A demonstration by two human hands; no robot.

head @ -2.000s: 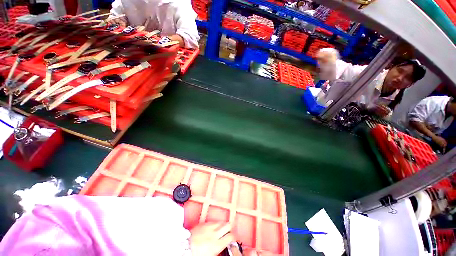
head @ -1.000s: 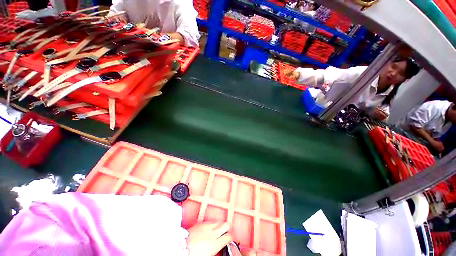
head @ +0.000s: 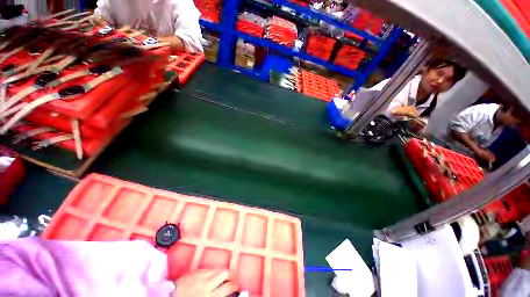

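A black round watch head [head: 167, 235] without a strap lies face up on the ridges of the orange-red parts tray [head: 194, 200], above my left forearm. My left hand [head: 206, 284], in a pink sleeve, is low over the tray at the bottom edge of the picture. Its fingertips close on a second dark piece, seemingly another watch head [head: 233, 294], with a small pale bit beside it; most of this is cut off by the picture edge. The visible tray cells show no pieces in them. My right hand is not in view.
Stacked red trays of strapped watches [head: 110, 110] stand at the left. A green belt [head: 250, 145] runs beyond the tray. A blue pen [head: 328, 269], paper slip [head: 350, 261] and larger white sheets [head: 433, 264] lie right, beside a metal post. Several people sit beyond.
The view has turned, so the tray and bench sit further left in the picture. The worker at the right has drawn an outstretched arm back. My left hand stays low over the tray.
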